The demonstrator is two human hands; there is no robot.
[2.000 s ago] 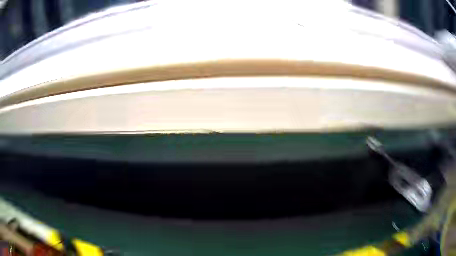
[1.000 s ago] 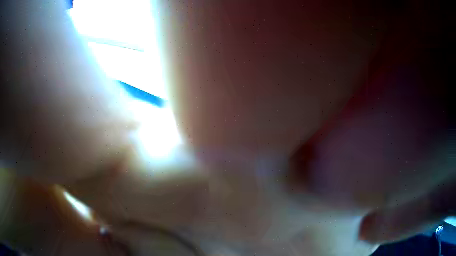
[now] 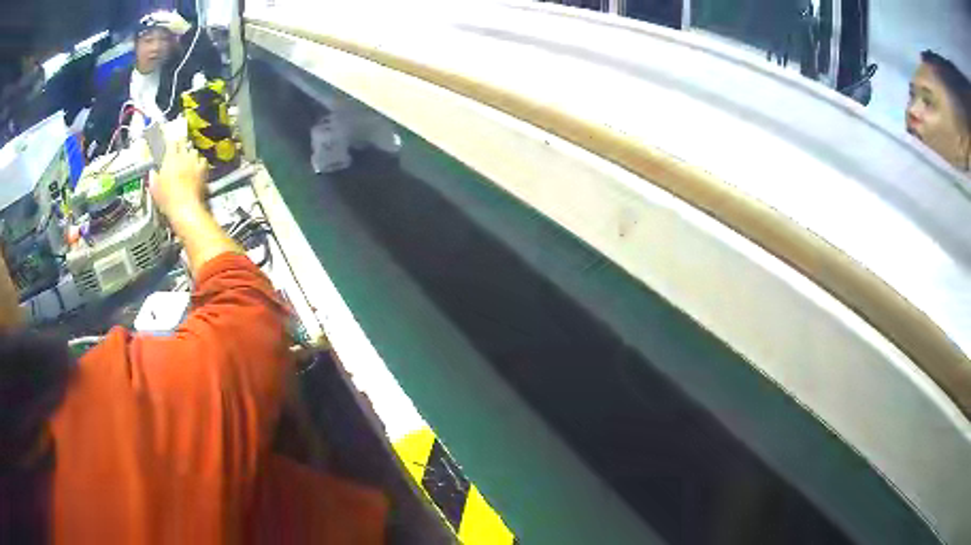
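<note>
Neither of my hands is in view. The conveyor belt (image 3: 500,319) lies nearest in front, a dark strip between green edges, running from the upper left to the lower right. A white squarish piece (image 3: 331,145) lies on its far end, with a paler blurred white piece (image 3: 375,132) beside it. They look like a power strip and its cord, but are too small to tell.
At the left a person in an orange top (image 3: 176,410) reaches a bare hand (image 3: 179,176) towards pale equipment (image 3: 119,240). Yellow-black striping (image 3: 442,479) marks the near edge. Another person (image 3: 152,64) sits behind; one more (image 3: 942,106) is at the right.
The blurred, hand-like shapes that covered the view one second ago are gone. The view is now turned, showing the belt running diagonally and people at both sides.
</note>
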